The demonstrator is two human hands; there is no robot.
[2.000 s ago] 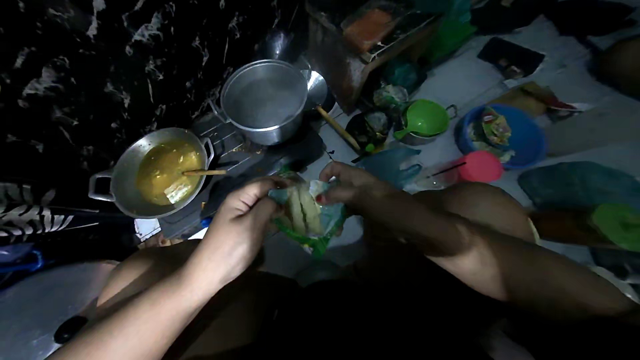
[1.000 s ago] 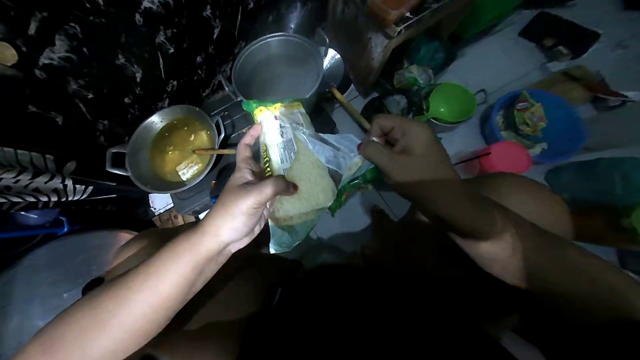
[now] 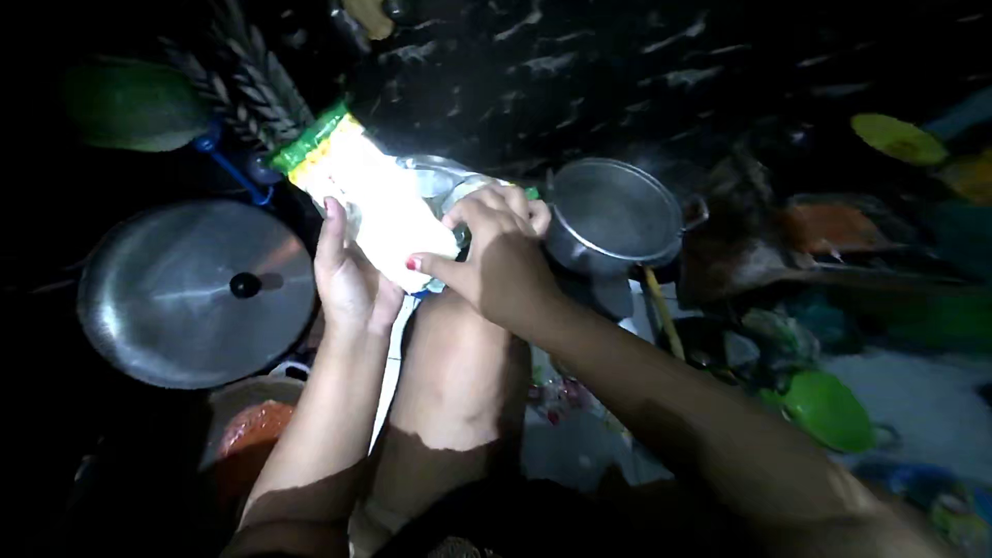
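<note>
A plastic food package [image 3: 380, 205] with a green and yellow end is brightly lit, and its contents are washed out to white. Its lower left side rests in my left hand [image 3: 349, 283], with the thumb along the edge. My right hand [image 3: 496, 260] grips the package's right side, its thumb lying over the pale face. Behind the right fingers, part of the wok's metal rim [image 3: 442, 163] shows; the rest of that pan is hidden by the package and hand. Right of the hands stands an open aluminium pot [image 3: 616, 209].
A large metal lid [image 3: 194, 310] with a black knob lies at the left, above a container of reddish food [image 3: 260, 426]. A wooden handle [image 3: 663, 314] sticks out below the pot. Farther right are a green plastic strainer [image 3: 829, 411] and an orange-red block [image 3: 837, 225].
The view has swung left, bringing the whole lid in. The package is tilted the other way, and my right hand has come in from the loose plastic onto the package's side.
</note>
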